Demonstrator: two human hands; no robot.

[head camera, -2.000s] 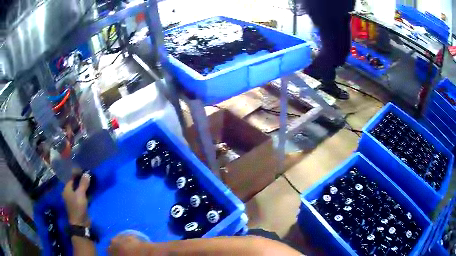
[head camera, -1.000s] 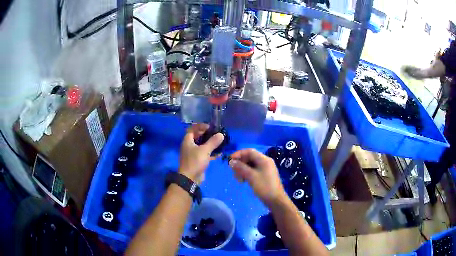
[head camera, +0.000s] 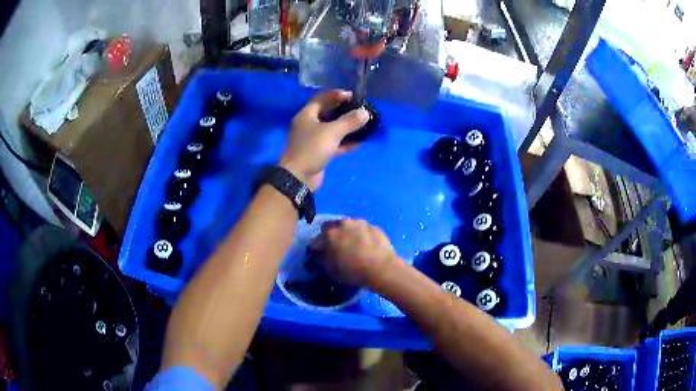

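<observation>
My left hand (head camera: 317,139), with a black wristband, grips a glossy black ball (head camera: 369,128) directly under the thin vertical nozzle (head camera: 362,79). Fingers hide part of the ball; I cannot tell if the nozzle tip touches it. My right hand (head camera: 352,248) reaches into the round translucent plug tub (head camera: 285,269); its fingertips are hidden, so I cannot tell what they hold. Small black plugs (head camera: 320,291) lie in the tub. The tub stands at the front of the blue work tray (head camera: 381,179).
Black 8-balls line the tray's left side (head camera: 162,250) and cluster along its right (head camera: 481,222). A brown carton (head camera: 99,118) with a white rag and a digital scale (head camera: 72,192) stand left. A dark ball tub (head camera: 72,336) is lower left, a metal stand (head camera: 561,145) right.
My right hand has moved from beside the ball down into the plug tub. My left hand still holds a ball under the nozzle. The view has turned from the right side and tilted down.
</observation>
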